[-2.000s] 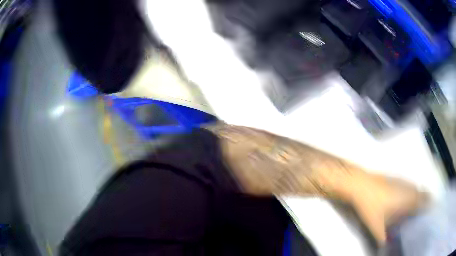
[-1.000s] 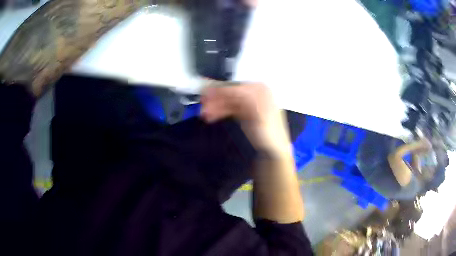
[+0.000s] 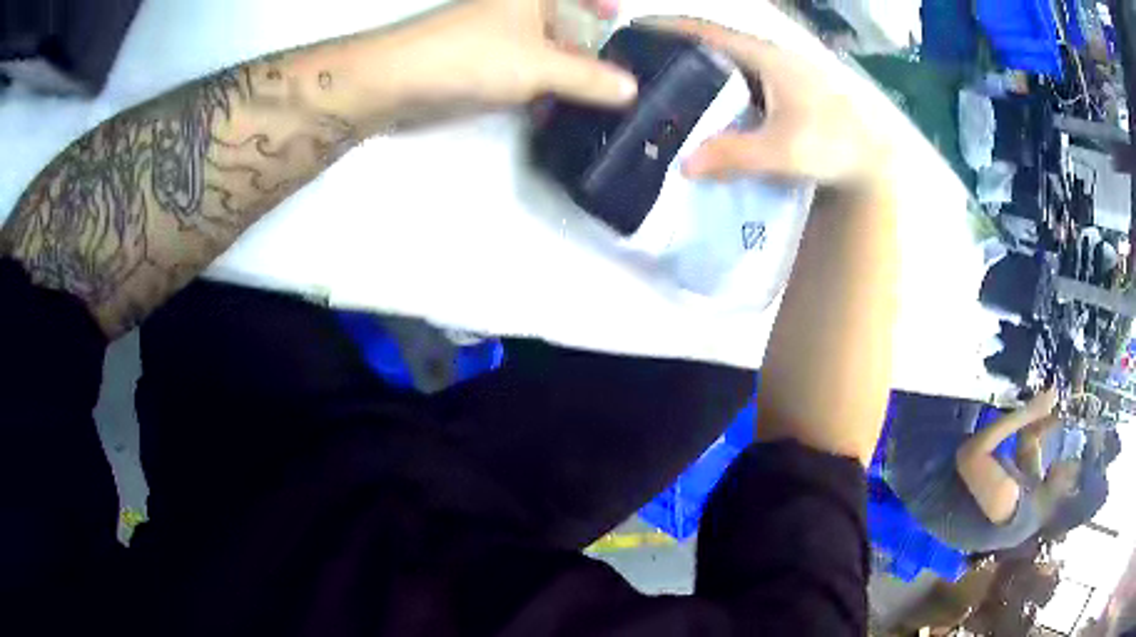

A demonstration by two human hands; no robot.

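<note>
A black housing [image 3: 650,147] is tilted on or just above the white bench sheet at upper centre. Small marks show on its near side. My left hand [image 3: 548,62] is at its left side, thumb on the housing, fingers partly hidden or cut off by the top edge. My right hand [image 3: 797,118] is curled around its right end, thumb at the lip of a translucent white bag [image 3: 738,243]. The bag lies at the housing's right and near side, with a small printed mark. Whether the housing's end is inside the bag is unclear.
The white foam-covered bench [image 3: 436,218] curves across the view. Another black box [image 3: 62,44] is at the top left. A green surface [image 3: 916,118] lies beyond the bench. Blue bins [image 3: 698,492] are below. Another person [image 3: 984,479] sits at lower right.
The view has steadied and shifted. My left hand has come into view at the housing. My right hand has moved from the bench's near edge to the housing's right end, and the bag now shows there.
</note>
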